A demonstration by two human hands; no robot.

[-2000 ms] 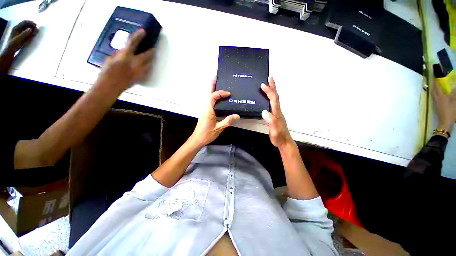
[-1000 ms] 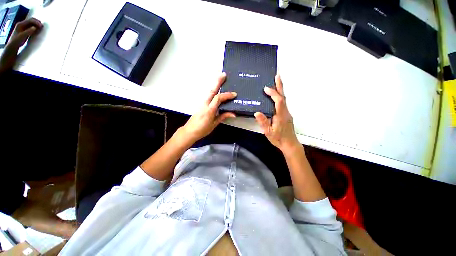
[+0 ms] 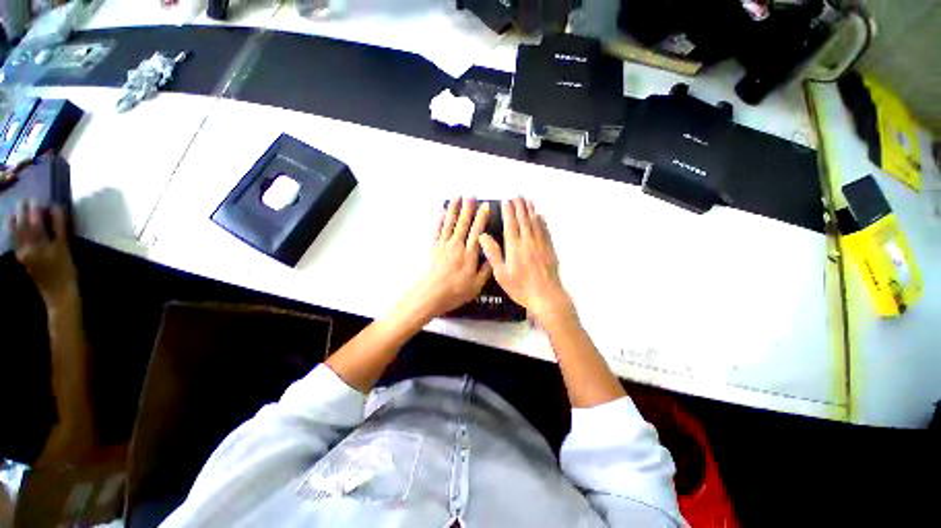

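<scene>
A closed black box [image 3: 489, 301] with pale lettering lies on the white tabletop near its front edge. My left hand [image 3: 457, 258] and my right hand [image 3: 524, 260] lie flat on top of it, side by side and touching, and cover most of it. The fingers point away from me and do not wrap around the box. An open black box tray [image 3: 248, 203] stands to the left, turned at an angle, with a small pale rounded smartwatch [image 3: 280, 192] in its middle.
A stack of black lettered pieces [image 3: 568, 88] stands at the back on metal-looking brackets. Flat black blanks [image 3: 678, 141] lie right of it. White crumpled tissue [image 3: 452, 108] is beside the stack. Yellow-and-black packages [image 3: 880, 270] lie at right. A neighbour's hand [image 3: 41, 239] holds a dark box at left.
My hands have moved from the sides of the black box onto its top. The view has tilted up, showing more of the table's back. The neighbour's hand at left now holds a dark box.
</scene>
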